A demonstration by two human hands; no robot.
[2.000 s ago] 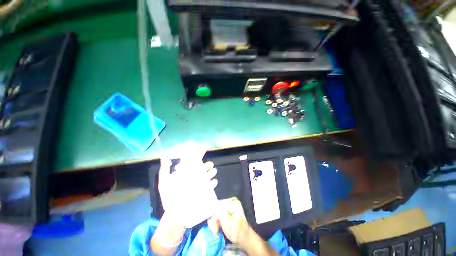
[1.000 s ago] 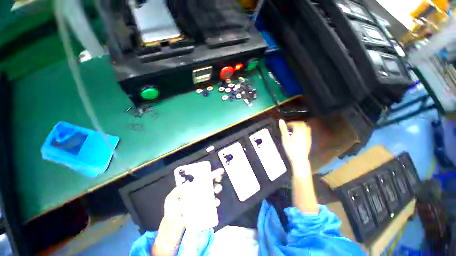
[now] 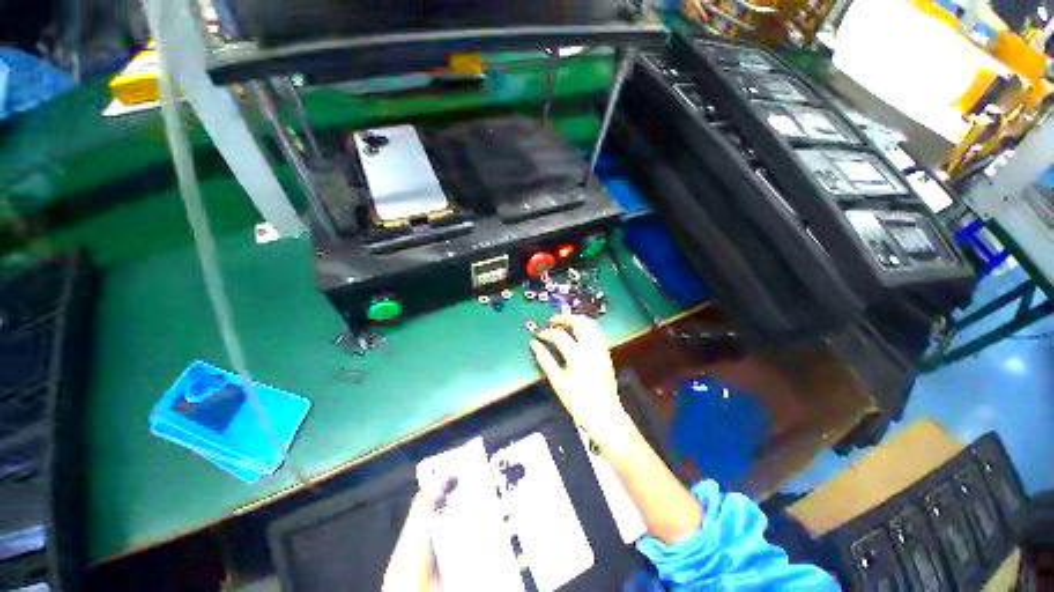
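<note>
A white back cover (image 3: 457,509) with a dark camera cluster is held by my left hand (image 3: 412,553), seen at its left edge near the bottom of the view. Another white back cover (image 3: 548,509) lies just right of it in the black lap tray (image 3: 347,544). A third is partly hidden under my right forearm. My right hand (image 3: 572,361) is over the bench at the near edge of the pile of loose lens parts (image 3: 566,289), fingers curled downward. Whether a small part is between its fingertips is too small to tell.
The black press (image 3: 416,264) stands behind the pile, a phone unit (image 3: 401,174) in its left nest. A bright blue piece (image 3: 231,419) lies on the bench at left. A pale hose (image 3: 208,254) hangs before it. Stacked black trays (image 3: 798,231) stand at right; a slotted tray (image 3: 925,520) sits lower right.
My right hand has moved from beside the lap tray's right end to the loose lens parts. The left hand still holds its cover. The view has shifted, showing more of the press.
</note>
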